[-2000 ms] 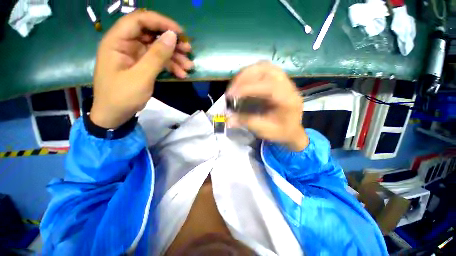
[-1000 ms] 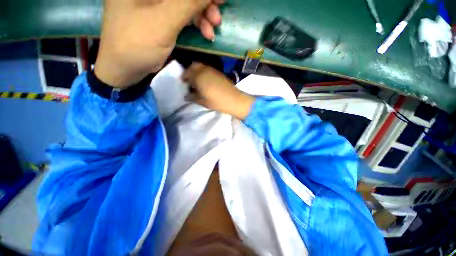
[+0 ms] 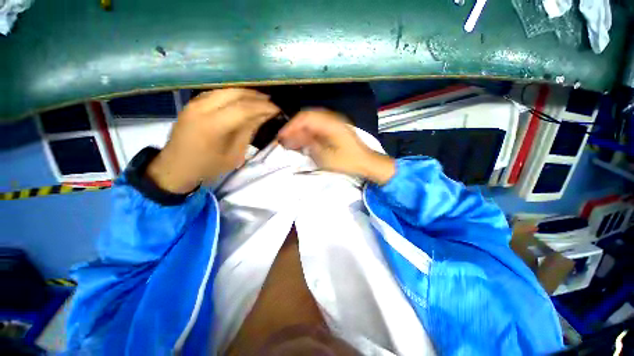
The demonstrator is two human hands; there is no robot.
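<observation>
A small dark piece (image 3: 267, 132) shows between my hands, in front of the white shirt and below the bench edge. It is partly hidden by fingers, and I cannot tell if it is the whole device or only its cover. My left hand (image 3: 212, 138) is bent around its left side and holds it. My right hand (image 3: 332, 141) is blurred, its fingertips at the piece's right edge; I cannot tell if they grip it. No hanging battery shows.
The green bench mat (image 3: 222, 45) spans the top. A white-ended tool (image 3: 475, 15), a clear plastic bag (image 3: 542, 21) and a crumpled white wipe (image 3: 596, 24) lie at its upper right. Another white wipe (image 3: 12, 15) is at upper left. Framed panels (image 3: 445, 149) stand below the bench.
The black device with its hanging battery no longer shows on the bench edge. My left hand has come down from over the bench, and both hands are now together at the dark piece. The view has shifted.
</observation>
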